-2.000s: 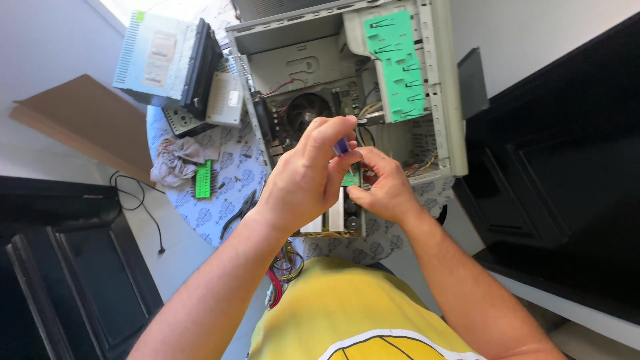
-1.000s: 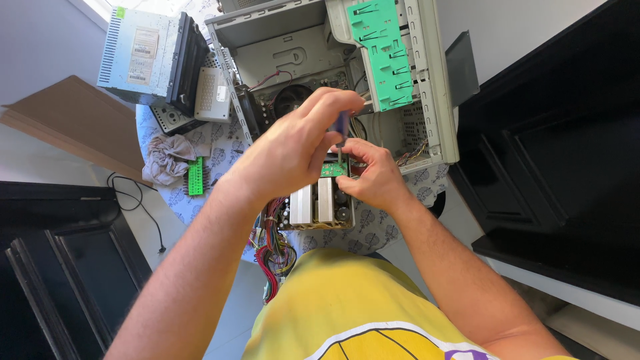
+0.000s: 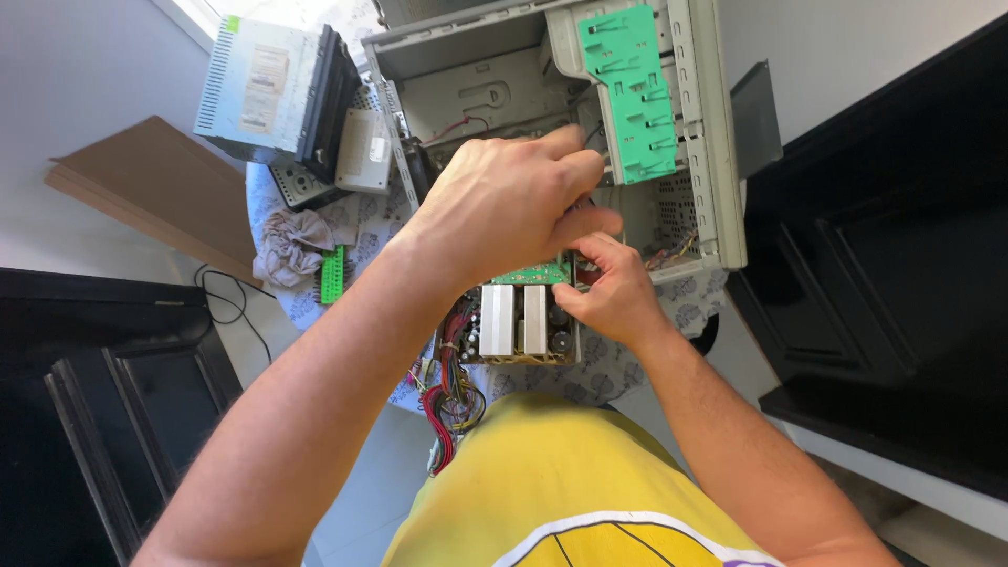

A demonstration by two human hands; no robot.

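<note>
An opened computer power supply with two silvery heatsinks (image 3: 497, 320), a green circuit board (image 3: 533, 274) and a bundle of coloured cables (image 3: 445, 402) lies at the near side of an open computer case (image 3: 713, 142). Over its far part is my left hand (image 3: 524, 197), fingers curled; whatever is in its grip is almost wholly hidden now, though a blue-handled tool showed there earlier. My right hand (image 3: 610, 291) touches the right edge of the power supply by the board, thumb and forefinger bent around that edge. The left hand's fingertips are just above the right hand's.
A car stereo unit (image 3: 260, 94), a flat pale drive (image 3: 365, 150), a crumpled cloth (image 3: 291, 246) and a green screwdriver-bit holder (image 3: 332, 274) are on the patterned tablecloth (image 3: 598, 382) at left. A green plastic bracket (image 3: 630, 94) is on the case. Black cabinet doors flank the table.
The blue handle seen earlier in my left hand is now hidden behind its fingers. That hand has tilted over further, palm down. My right hand remains at the power supply's edge.
</note>
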